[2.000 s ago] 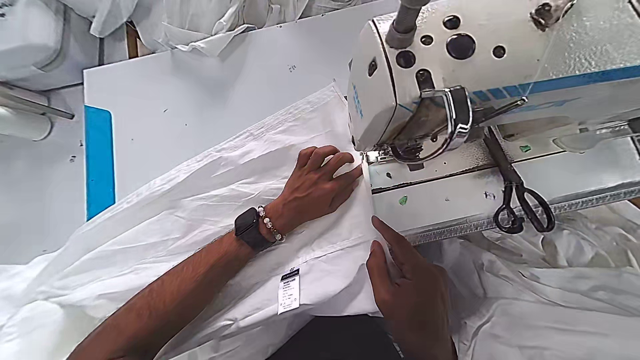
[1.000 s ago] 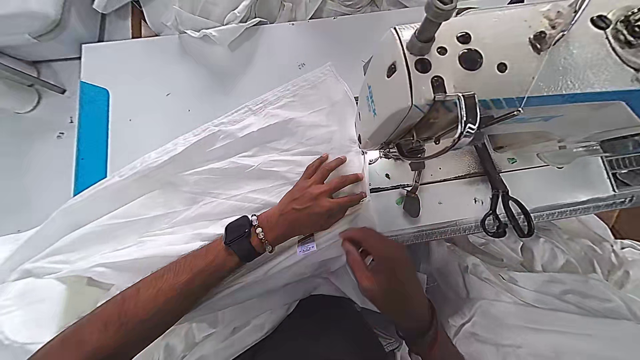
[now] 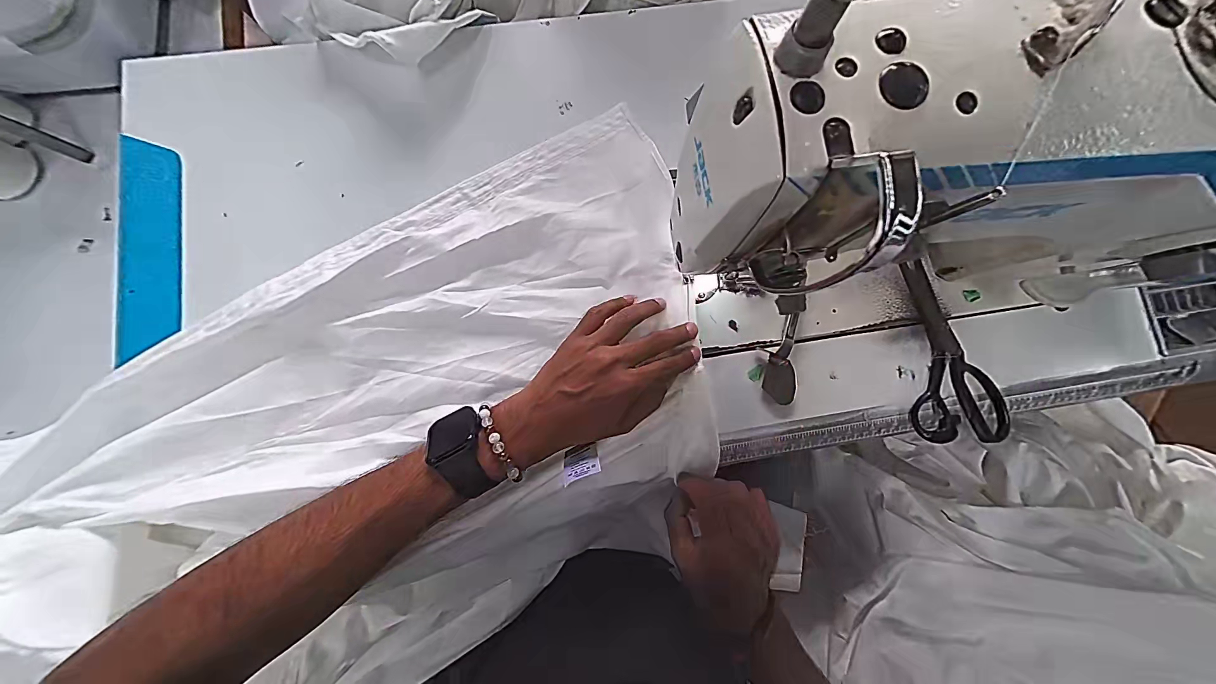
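Note:
White fabric [image 3: 456, 294] lies across the table, its right edge running under the needle area of a Jack sewing machine [image 3: 760, 142]. My left hand [image 3: 608, 375] rests flat on the fabric just below the lit presser foot [image 3: 703, 288], fingers apart. Lower down, at the table's front edge, my right hand [image 3: 727, 541] is closed on the fabric's edge, with a small white piece of cloth [image 3: 790, 546] showing beside it. A sewn-in label [image 3: 581, 465] with writing lies between the hands.
Black-handled scissors [image 3: 959, 399] lie right of the needle area, beside a measuring tape strip [image 3: 855, 427] along the front edge. More white fabric [image 3: 1026, 560] is heaped at lower right and another pile [image 3: 408, 19] at the back.
My right hand has moved down along the fabric and closed on its edge. The left hand has come away from the needle and lies lower. A metal lever part shows where fingers and cloth were.

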